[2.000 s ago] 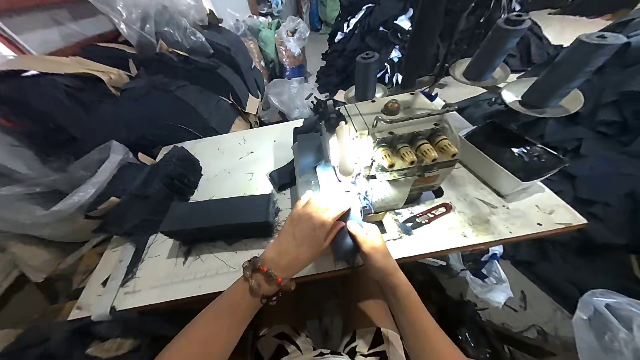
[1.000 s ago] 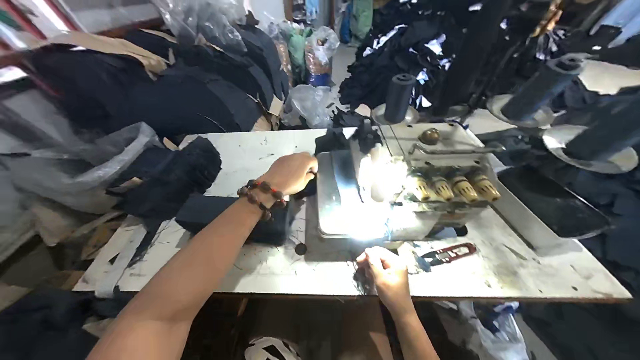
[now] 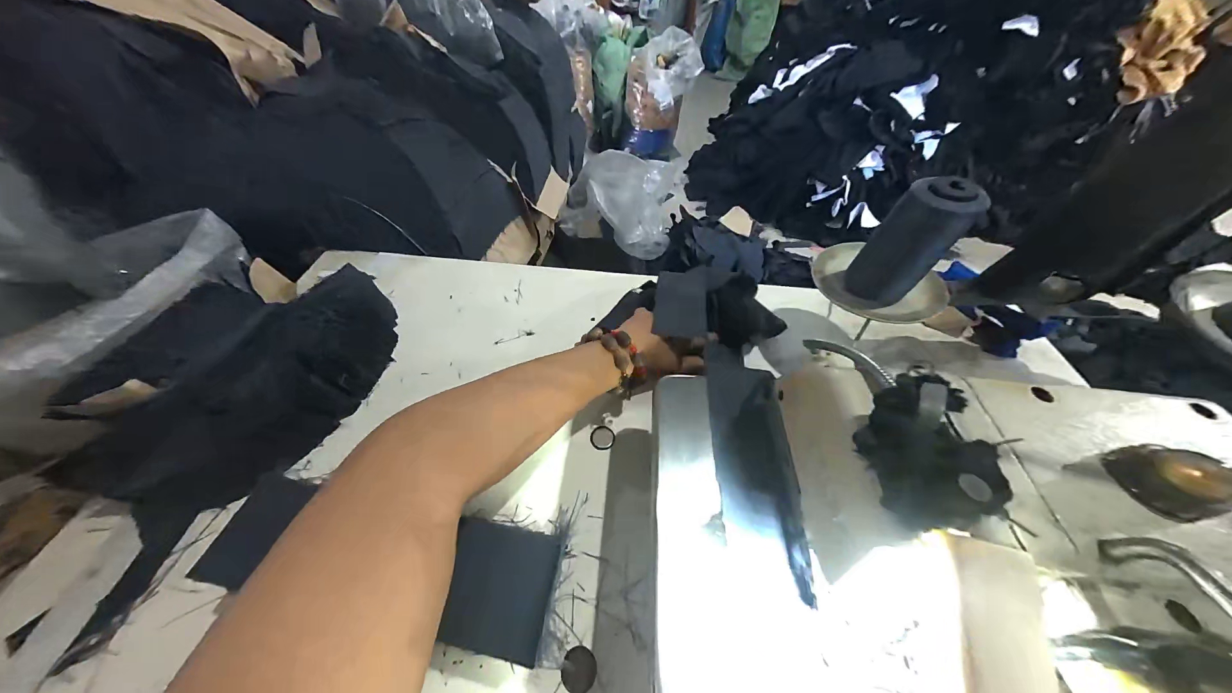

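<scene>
My left hand, a beaded bracelet at its wrist, reaches to the far end of the sewing machine's shiny metal bed. It touches a bunch of dark fabric pieces, which partly cover the fingers, so the grip cannot be made out. A dark fabric strip trails from the bunch over the bed. Under my left forearm lies a stack of dark cut fabric with frayed threads. My right hand is out of view.
A dark thread cone stands on a round holder behind the machine. Crumpled dark fabric lies on the table at left. Large dark fabric piles and plastic bags are beyond the table.
My left hand has moved from the front of the machine to the far end of its bed. My right hand, seen near the machine's front edge before, has left the view. The view has moved closer.
</scene>
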